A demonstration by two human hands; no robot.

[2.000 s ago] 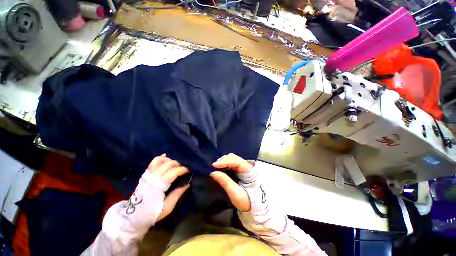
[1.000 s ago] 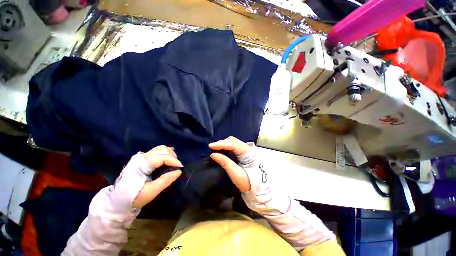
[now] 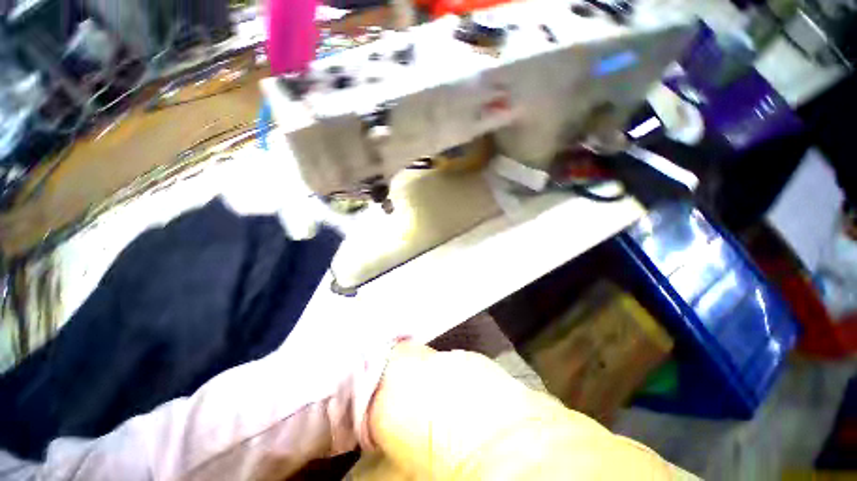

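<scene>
The dark navy garment (image 3: 188,291) lies in a soft heap on the pale machine table, left of the white sewing machine head (image 3: 442,113). The picture is blurred by motion. A forearm in a pale pink sleeve cover crosses the bottom left in front of the garment, with yellow clothing at its right end; its hand is not visible. Neither my left hand nor my right hand shows. White strips (image 3: 519,175) lie under the machine arm. Black loop handles (image 3: 601,191) lie at the right end of the bed.
A pink cone-like item (image 3: 291,38) stands behind the machine's left end. A brown board (image 3: 179,141) lies behind the table. A blue plastic crate (image 3: 742,376) stands below right, beside a brown box (image 3: 601,348). A purple object (image 3: 747,108) is at the upper right.
The view has swung right and tilted, so the machine now sits at upper centre and the crate shows. Both hands, earlier at the garment's edge, have left the picture.
</scene>
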